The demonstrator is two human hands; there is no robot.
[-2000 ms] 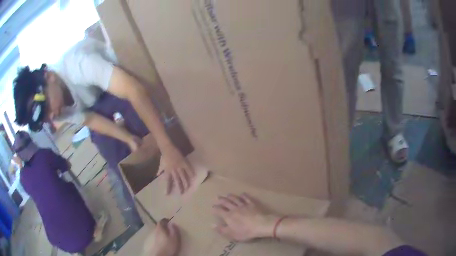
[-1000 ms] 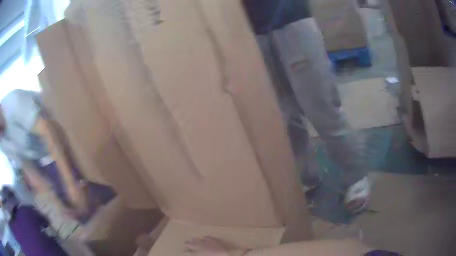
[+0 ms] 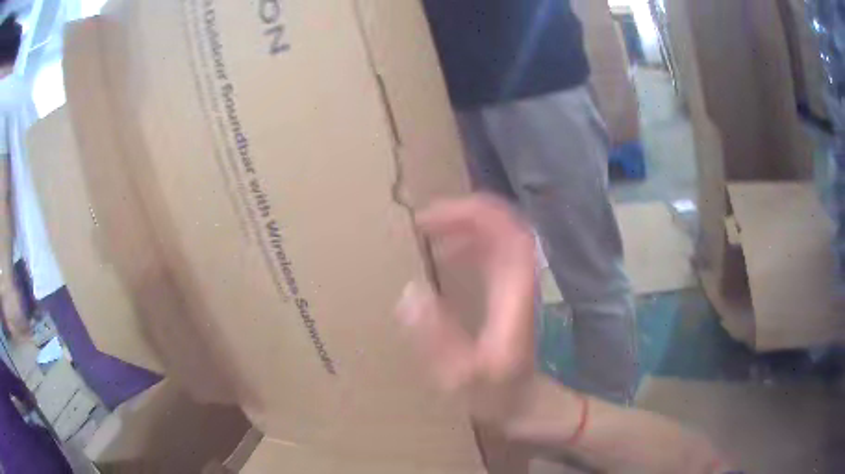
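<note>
A large brown corrugated carton panel (image 3: 324,241) stands tilted in front of me, with dark print reading "Outdoor Soundbar with Wireless Subwoofer" and part of a larger word ending in "ON". A long slit or fold runs near its right edge. My right hand (image 3: 477,296) is blurred, in front of that right edge, with thumb and fingers curved apart and nothing seen between them; whether it touches the panel is unclear. A brown flap (image 3: 296,458) lies at the bottom, beside an open brown compartment (image 3: 167,435). My left hand is not in view.
A person in grey trousers (image 3: 579,222) stands just behind the panel. Another open brown carton (image 3: 792,268) stands at the right. Flattened cardboard (image 3: 741,417) lies on the green floor. People in purple are partly visible at the left edge.
My right hand has risen from the lower flap to the panel's right edge. My left hand, seen at first on the flap, is out of view. The camera view has swung right.
</note>
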